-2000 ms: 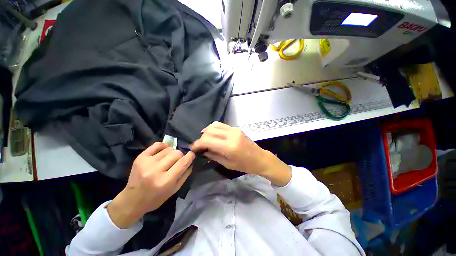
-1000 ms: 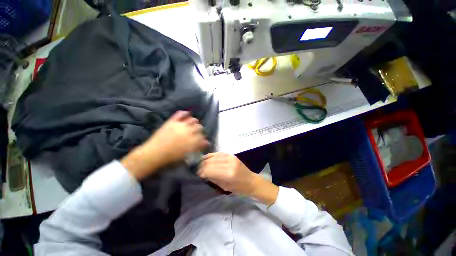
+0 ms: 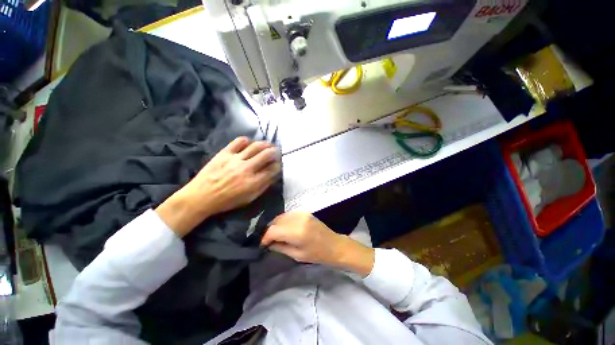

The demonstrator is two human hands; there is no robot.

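A large charcoal garment (image 3: pixel 101 141) lies heaped on the table left of the needle and hangs over the front edge to my lap. My left hand (image 3: pixel 243 172) lies on the cloth with fingers bent, near its right edge. My right hand (image 3: pixel 300 237) pinches the garment's edge at the table front. A small white label (image 3: pixel 254 222) shows on the cloth between my hands. The presser foot and needle area (image 3: pixel 265 98) is lit, above my left hand and beside the garment.
The white sewing machine (image 3: pixel 317 40) stands at the back. Scissors (image 3: pixel 418 131) with yellow and green loops lie right of the needle. A yellow loop (image 3: pixel 346 79) lies under the machine arm. A red basket (image 3: pixel 585 202) sits in a blue one (image 3: pixel 570 253) below right.
My left hand, blurred a second ago, now rests flatter on the cloth. The small label is now visible between my hands. The view has shifted, so the machine sits further left.
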